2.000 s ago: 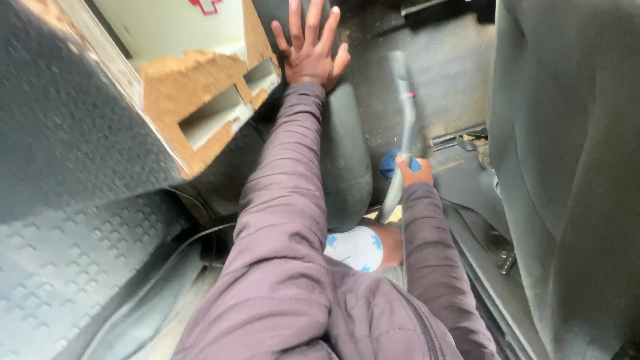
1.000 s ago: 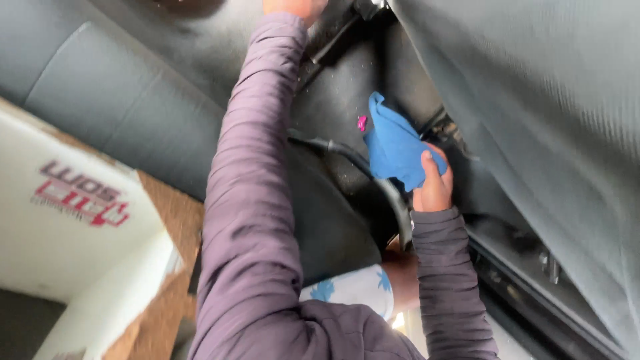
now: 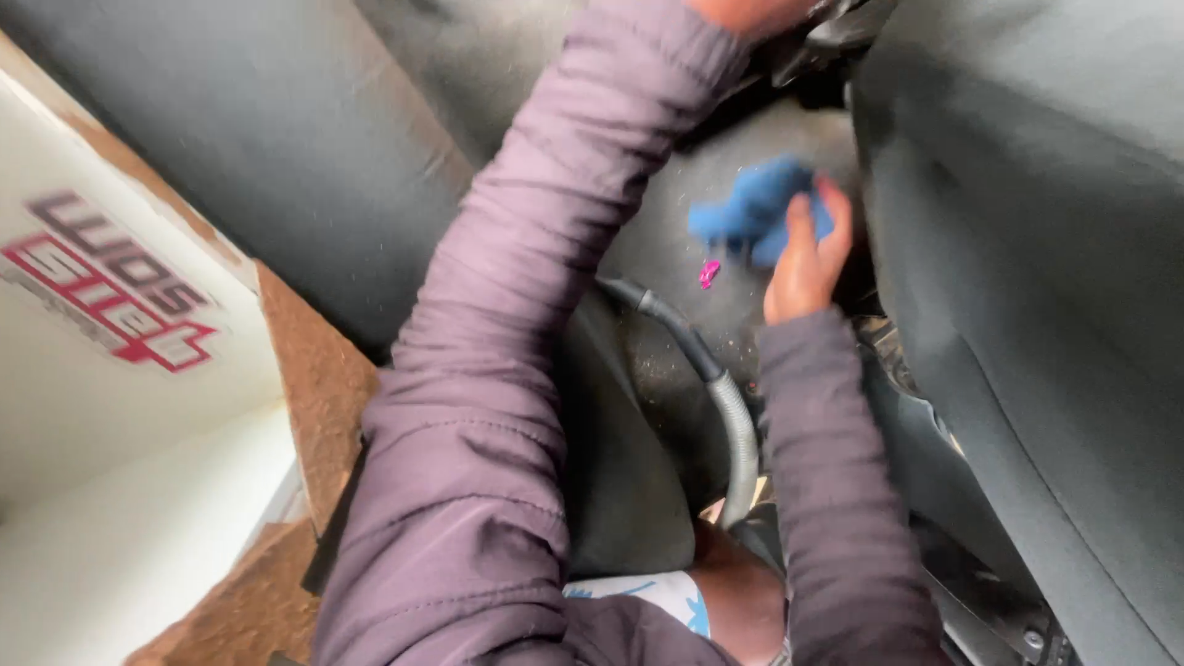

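My right hand point(image 3: 809, 250) holds a blue cloth point(image 3: 758, 208) over the dark car floor point(image 3: 675, 370); hand and cloth are blurred. Just below the cloth lies a small bright pink scrap point(image 3: 709, 274). My left hand point(image 3: 763, 11) reaches to the top edge, beside dark metal parts under a seat; its fingers are mostly cut off, so its grip does not show. A grey vacuum hose point(image 3: 735, 425) with a dark tube end curves over the floor between my forearms, touched by neither hand. Pale crumbs dot the floor around it.
A dark seat back point(image 3: 1036, 305) fills the right side. On the left stand a grey padded seat point(image 3: 250, 139) and a white box-like panel point(image 3: 111, 388) with brown, rough edges and printed writing. A seat cushion point(image 3: 620, 462) lies below my left forearm. Seat rail parts point(image 3: 883, 347) show at right.
Two seconds ago my right hand was at the grey hose; now it holds the blue cloth. Since one second ago the cloth has moved nearer the seat's underside. The view has turned.
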